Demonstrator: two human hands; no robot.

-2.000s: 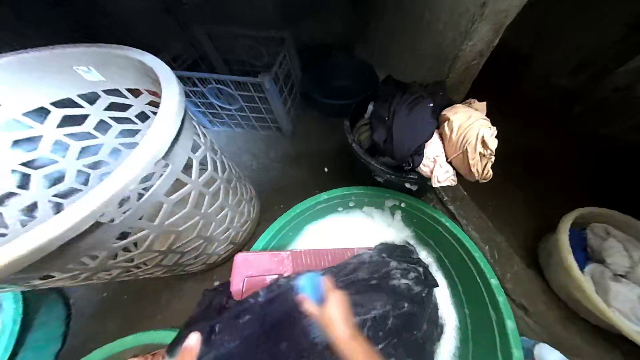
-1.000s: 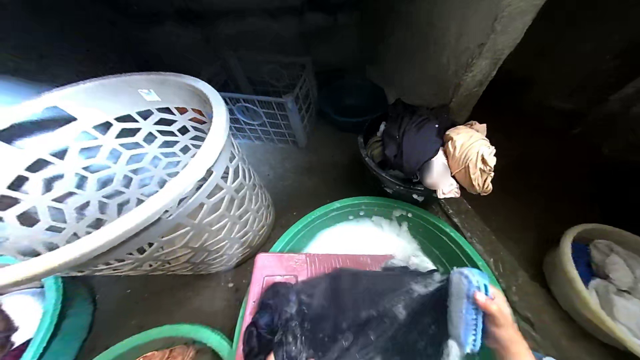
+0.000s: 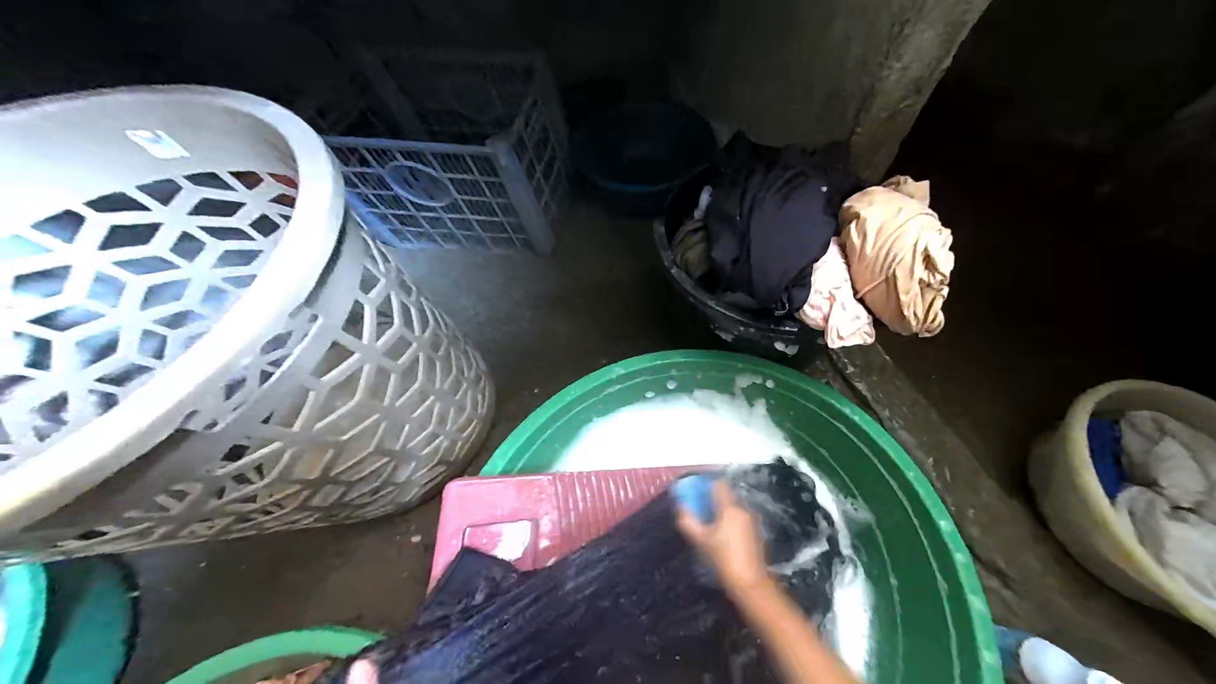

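Note:
My right hand (image 3: pixel 731 541) grips a blue scrub brush (image 3: pixel 695 497), its head against a wet dark cloth (image 3: pixel 608 598). The cloth lies stretched over a pink ribbed washboard (image 3: pixel 608 508), and its far end rests in the suds (image 3: pixel 679 432) of a large green basin (image 3: pixel 936 560). Only a fingertip or so of my left hand (image 3: pixel 363 673) shows at the bottom edge, at the cloth's near left part; the rest is out of frame. The moving right hand and brush are blurred.
A tall white lattice laundry basket (image 3: pixel 418 399) stands left, a blue plastic crate (image 3: pixel 437 195) behind it. A black tub (image 3: pixel 731 328) heaped with clothes stands beyond the basin. A cream tub (image 3: pixel 1073 475) with clothes is right; another green basin (image 3: pixel 285 646) is at lower left.
The brush in my right hand has moved from the basin's right side back to the left, over the washboard. The cloth now stretches diagonally, uncovering more of the board's ridges.

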